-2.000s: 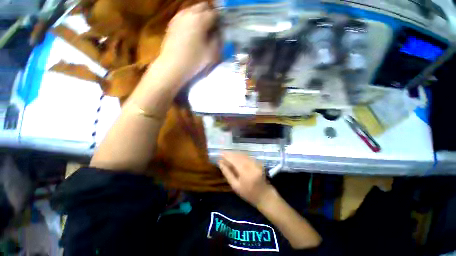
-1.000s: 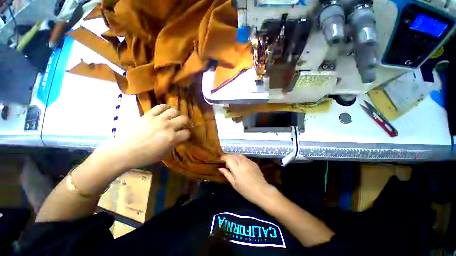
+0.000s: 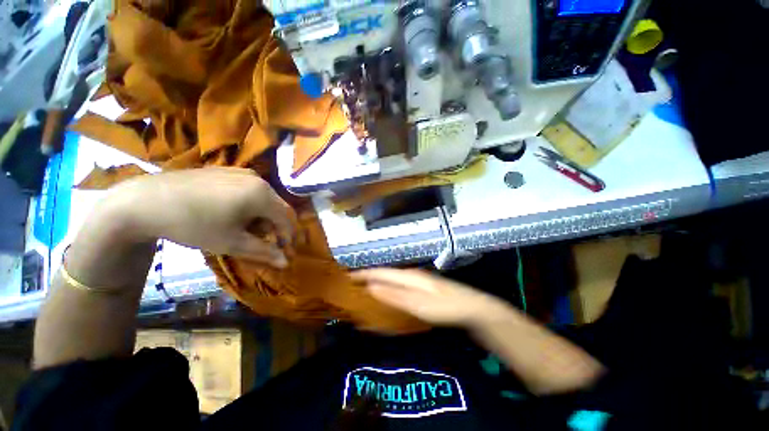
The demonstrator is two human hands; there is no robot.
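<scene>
A large rust-brown cloth heap (image 3: 202,93) lies left of the overlock machine (image 3: 438,126) and hangs over the table's front edge. My left hand (image 3: 240,219) is on the hanging cloth, its fingers bent and pinching a fold of it. My right hand (image 3: 413,293) lies on the cloth's lower part, fingers fairly straight and slightly blurred; whether it grips the cloth cannot be told. One corner of the cloth lies on the machine bed (image 3: 337,164) beside the needle area (image 3: 358,126).
Red-handled snips (image 3: 578,175) and a grey disc (image 3: 513,179) lie right of the machine. A control panel (image 3: 578,38), a paper on tan card (image 3: 599,114) and a yellow roll (image 3: 644,36) are at the far right. A ruler tape (image 3: 556,223) runs along the front edge.
My left hand has come down from the upper heap to the hanging cloth and now pinches it. My right hand has flattened over the cloth. The view has shifted and tilted.
</scene>
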